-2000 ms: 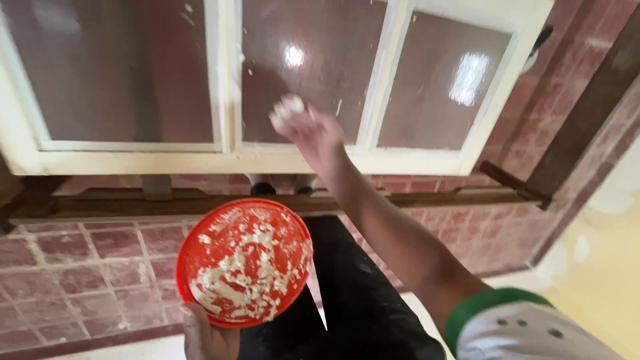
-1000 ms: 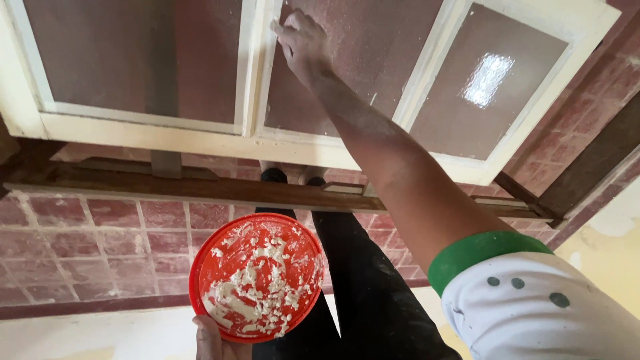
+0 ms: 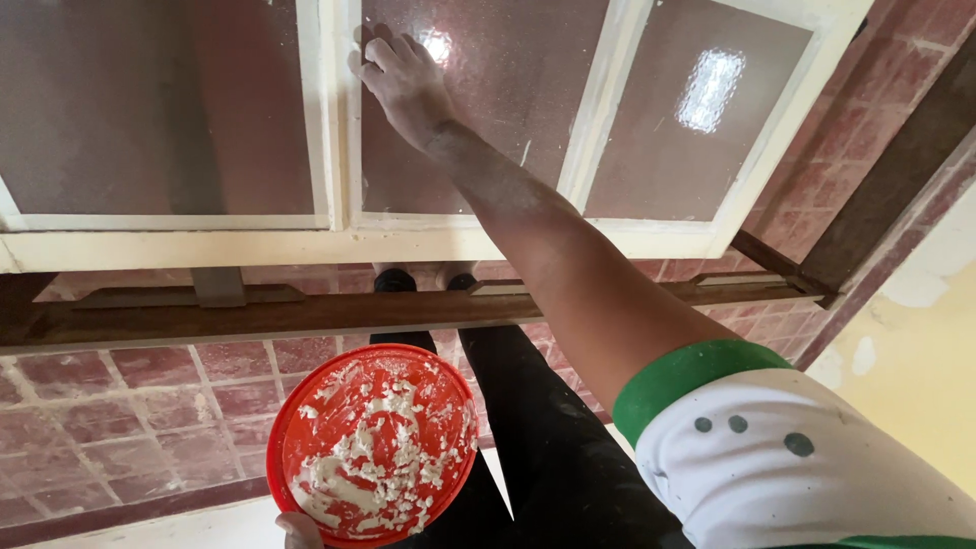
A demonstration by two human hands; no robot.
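Observation:
My left hand [image 3: 302, 531] grips the lower left rim of a round red plastic lid [image 3: 374, 450], its thumb showing at the edge. Lumps and smears of white putty-like paste [image 3: 381, 450] cover the lid's inner face. My right hand [image 3: 404, 80] reaches over a glass pane [image 3: 488, 114], fingers bent, fingertips at the cream-painted glazing bar [image 3: 333, 114] on the pane's left side. Whether a bit of paste is between those fingers cannot be told. The panes sit in a cream-painted wooden frame [image 3: 229, 250] that lies above the floor.
A dark wooden rail [image 3: 335, 313] runs across below the frame, with a dark beam [image 3: 892, 168] at the right. Red floor tiles [image 3: 152, 427] show beneath. My feet are by the rail. A patchy yellow wall [image 3: 915, 335] stands at the right.
My right hand, above the middle pane near the frame's lower part two seconds ago, has moved up and left to the glazing bar. The red lid stays in my left hand.

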